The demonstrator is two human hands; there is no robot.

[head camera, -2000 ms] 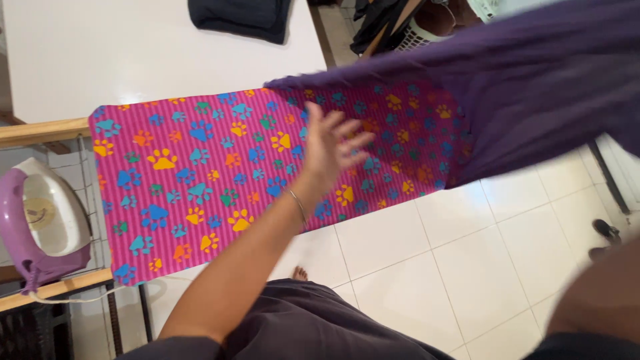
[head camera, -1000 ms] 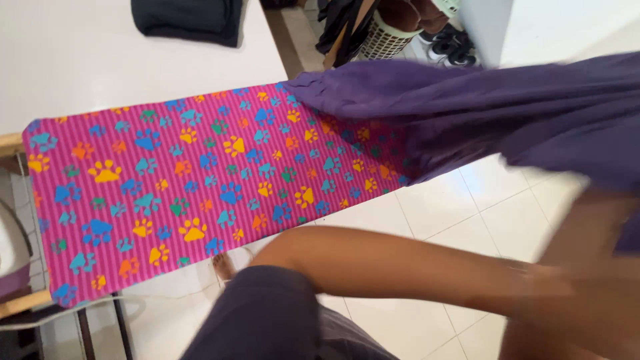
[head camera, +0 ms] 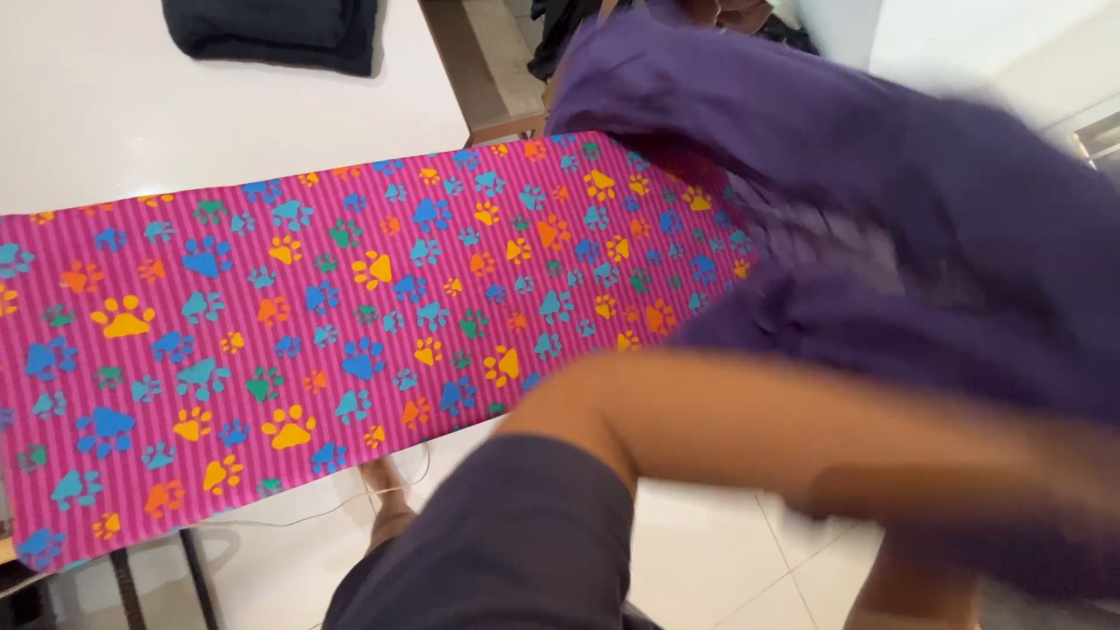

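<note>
An ironing board (head camera: 376,324) with a pink striped cover and colourful paw prints runs across the view. Dark purple cloth (head camera: 875,175) is bunched and raised over its right end, blurred by motion. My left forearm reaches right across the lower middle, over the near edge of the board, and runs into the blur at the right edge beside the cloth. Neither hand shows clearly, so any hold on the cloth cannot be made out. Part of my other arm appears at the bottom right, below the cloth.
Beyond the board stands a white table (head camera: 236,114) with folded black cloth (head camera: 280,31) on it. A thin cord (head camera: 297,523) crosses the tiled floor (head camera: 700,551) near a bare foot. Dark items lie behind the cloth at the top.
My left hand, spread over the board two seconds ago, has moved right to the purple cloth. The cloth is now lifted and bunched more. The iron at the left has left the view.
</note>
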